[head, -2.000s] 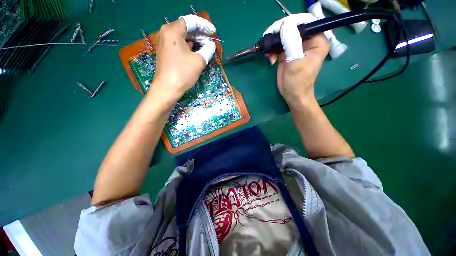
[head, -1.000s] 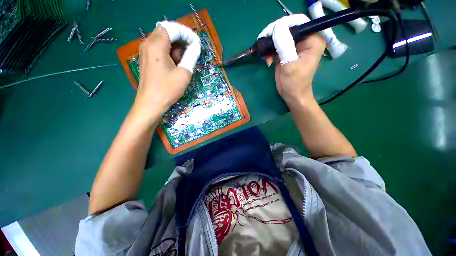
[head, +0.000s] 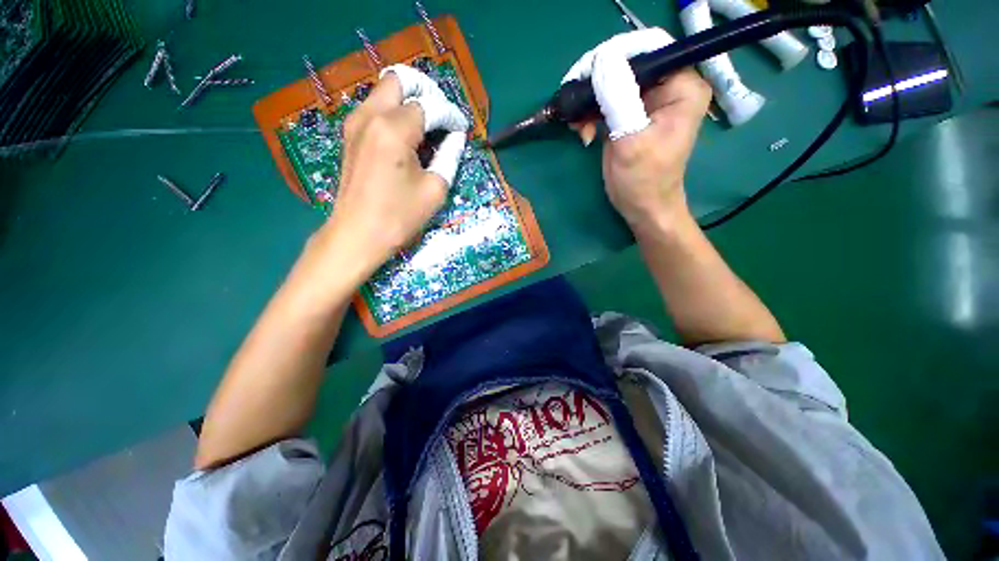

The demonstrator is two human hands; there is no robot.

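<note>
The green PCB panel (head: 449,258) lies in the orange-brown fixture (head: 535,236). Three twisted wire leads (head: 316,81) stick out past its top edge. My left hand (head: 383,181), with white finger cots, is over the panel's upper middle, its fingertips pinched. A thin solder wire (head: 153,134) runs from the left towards it; the held end is hidden by the fingers. My right hand (head: 654,153), with white finger cots, grips the black soldering iron (head: 712,46). The iron's tip is at the fixture's right edge; I cannot tell if it touches.
Loose twisted leads (head: 194,194) lie left of the fixture. Stacked dark panels (head: 71,82) stand at upper left. White-sleeved cutters (head: 736,96), small white pieces (head: 825,49) and a black box with a glowing strip (head: 904,88) are at upper right. The iron's cable loops on the right.
My left hand moved left, then back right and down over the panel, uncovering the leads at the top edge. The solder wire shifted with it. My right hand and iron moved slightly left.
</note>
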